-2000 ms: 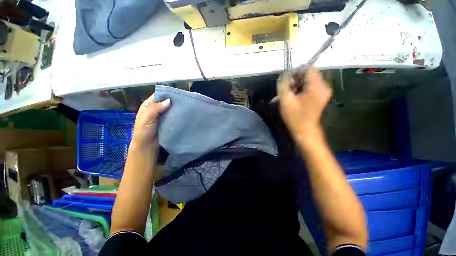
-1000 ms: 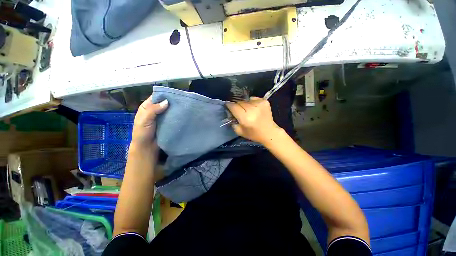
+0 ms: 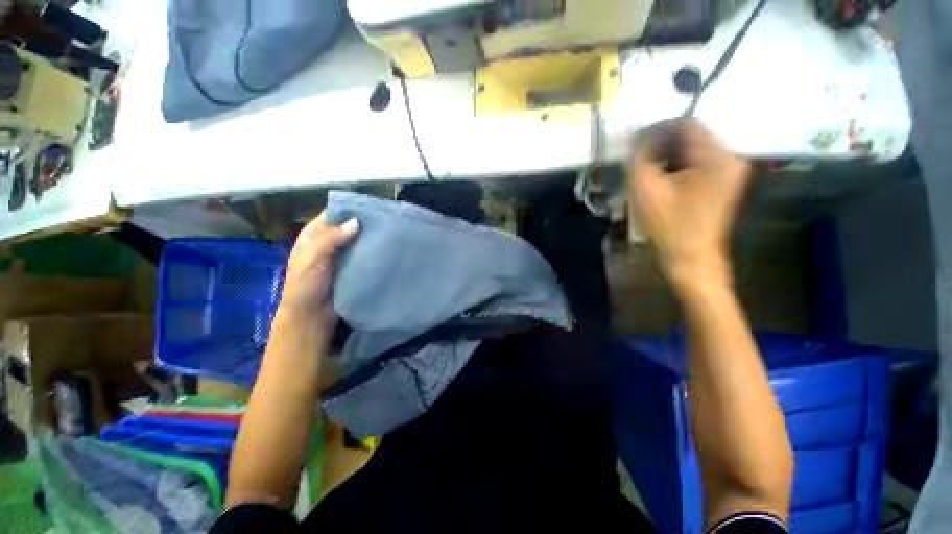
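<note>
My left hand [image 3: 313,261] grips the upper left corner of a blue-grey garment panel [image 3: 428,261] and holds it up over my lap. The panel's top edge has a stitched line, and its lower part is folded with a dark edge and loose threads. My right hand [image 3: 689,193] is blurred, raised to the right of the panel near the table's front edge, away from the cloth. A dark shape shows at its fingers, at the end of a dark cord; whether the hand holds it cannot be told.
The white machine table [image 3: 282,151] has a cream overlock machine [image 3: 564,31] with a yellow tray [image 3: 543,86]. Another blue-grey panel [image 3: 251,52] lies at its upper left. A blue basket [image 3: 214,313] stands below left, blue plastic bins [image 3: 830,417] below right, and cardboard [image 3: 63,344] at far left.
My right hand was at the panel's top edge one second ago and has moved up and right, away from it. My left hand still holds the panel in nearly the same place.
</note>
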